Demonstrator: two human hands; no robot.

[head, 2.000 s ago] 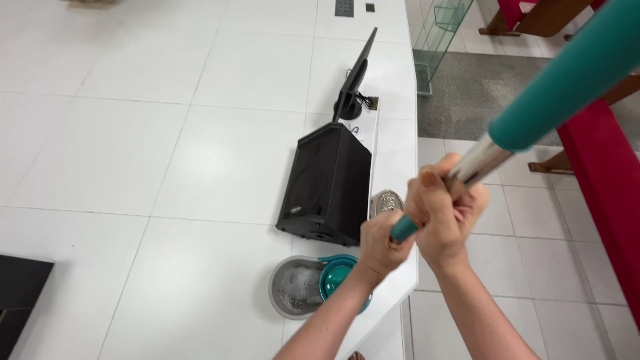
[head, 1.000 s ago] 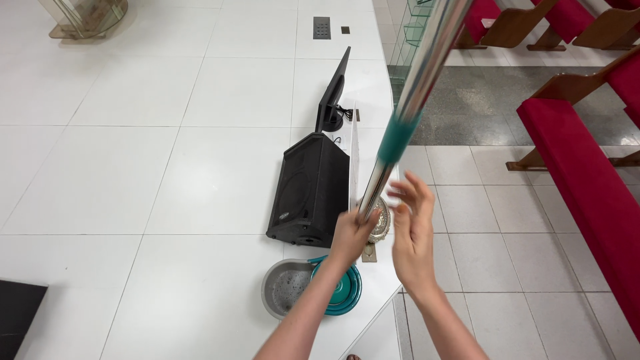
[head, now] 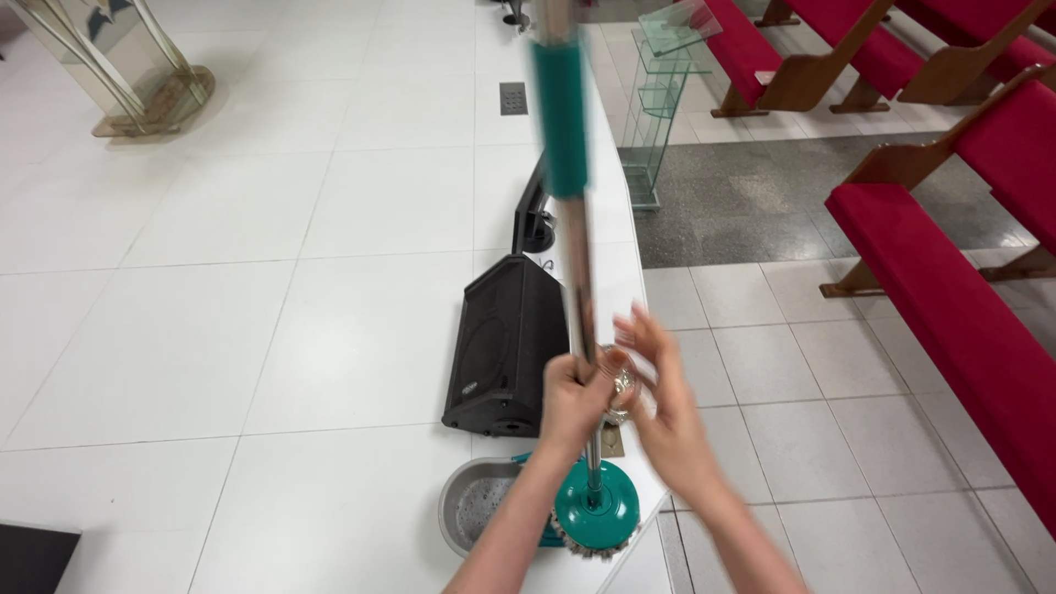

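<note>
My left hand (head: pixel 573 400) is closed around the metal pole of a spin mop (head: pixel 580 272), which stands nearly upright and has a teal grip sleeve. My right hand (head: pixel 660 396) is beside the pole with its fingers apart and blurred; it holds nothing. Below the hands is the teal round mop head (head: pixel 597 505), with grey strands at its rim. It is over the right part of a grey and teal mop bucket (head: pixel 450 516) holding sudsy liquid. A shiny silvery object (head: pixel 620 404) shows behind the hands, partly hidden.
A black floor speaker (head: pixel 495 346) and a screen on a stand (head: pixel 532 219) are along the white platform's right edge. Beyond that edge are a glass lectern (head: pixel 652 124) and red-cushioned wooden pews (head: pixel 949 305). Another stand (head: pixel 157 103) is at upper left.
The pole has swung from a strong slant to nearly upright. My right hand held it two seconds ago and is now off it. The mop head now shows over the bucket. The view has shifted.
</note>
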